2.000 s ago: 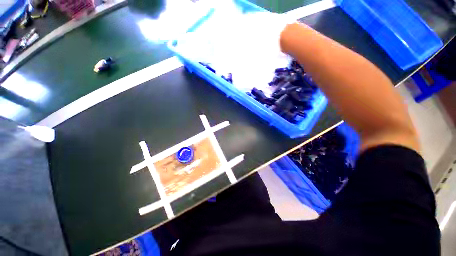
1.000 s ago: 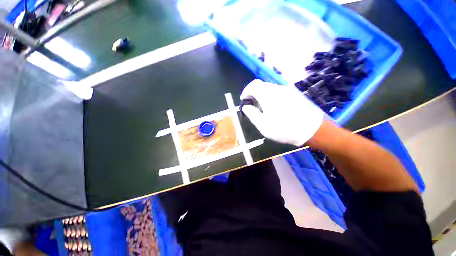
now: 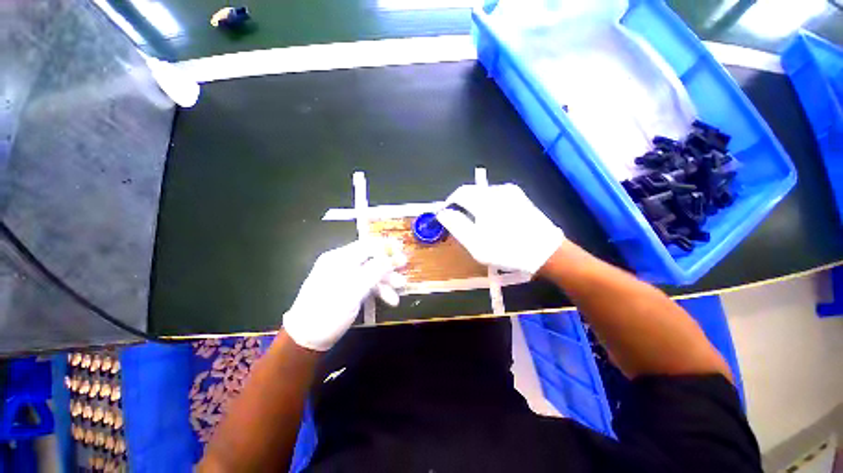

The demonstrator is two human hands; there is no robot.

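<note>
The blue cup [image 3: 429, 227] stands on the brown mat [image 3: 444, 262], framed by white tape [image 3: 360, 194]. My right hand [image 3: 504, 229], in a white glove, has its fingertips at the cup's right rim. A little of a dark part shows at those fingertips; most of it is hidden. My left hand [image 3: 342, 288], also gloved, lies over the mat's left edge with fingers bent. Something small and pale may be at its fingertips, too blurred to tell. Black moulded parts [image 3: 684, 185] are heaped in the blue bin [image 3: 550, 139] at the right.
A clear liner [image 3: 615, 92] lies in the bin. A grey screen [image 3: 79, 175] with a white nozzle [image 3: 176, 83] stands at left. A small part [image 3: 230, 17] lies on the belt. Below the table edge are tan parts [image 3: 222, 383] and a parts tray [image 3: 95, 406]. Another blue bin [image 3: 823, 88] is far right.
My right hand has moved from the bin side to the cup. My left hand has come into view over the mat. The view has shifted, and the whole bin front now shows.
</note>
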